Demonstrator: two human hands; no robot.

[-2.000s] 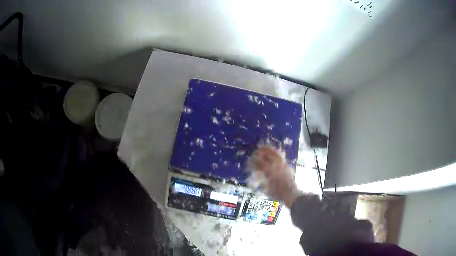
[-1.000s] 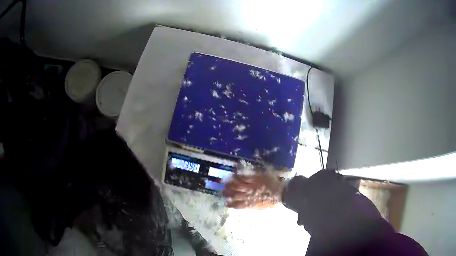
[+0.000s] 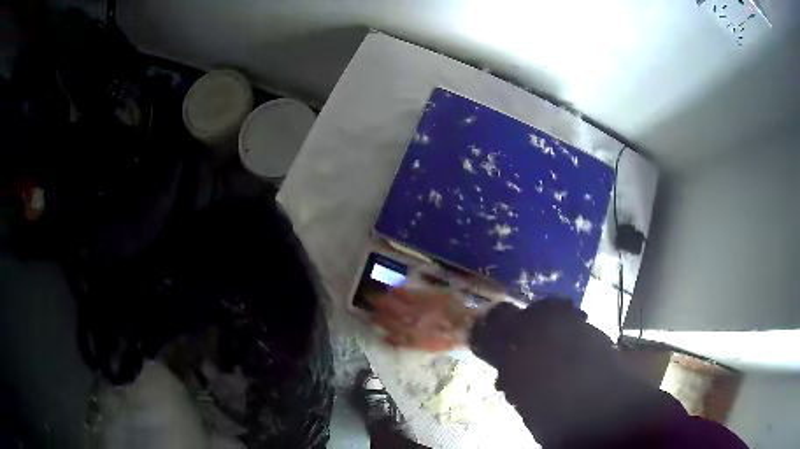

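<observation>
The digital scale's blue-purple flat pan (image 3: pixel 500 188) is flecked with small white down clumps (image 3: pixel 502 230). My right hand (image 3: pixel 419 317) is blurred, over the front strip with the display (image 3: pixel 387 271) and keypad, and covers most of it. Its dark sleeve comes in from the lower right. I see nothing held in it, but blur hides the finger positions. Pale down (image 3: pixel 460 399) lies on the white stand in front of the scale. My left hand is not in the picture.
A large shiny black plastic bag (image 3: pixel 254 324) stands left of the white stand (image 3: pixel 329 167), with pale filling at its lower part. Two white lidded tubs (image 3: pixel 276 138) are behind it. A black adapter (image 3: pixel 629 238) lies right of the pan. A cardboard box (image 3: pixel 702 386) is lower right.
My right hand has come off the pan onto the front strip and moved left along it, now covering more of the displays. The view has shifted, so the scale sits further right.
</observation>
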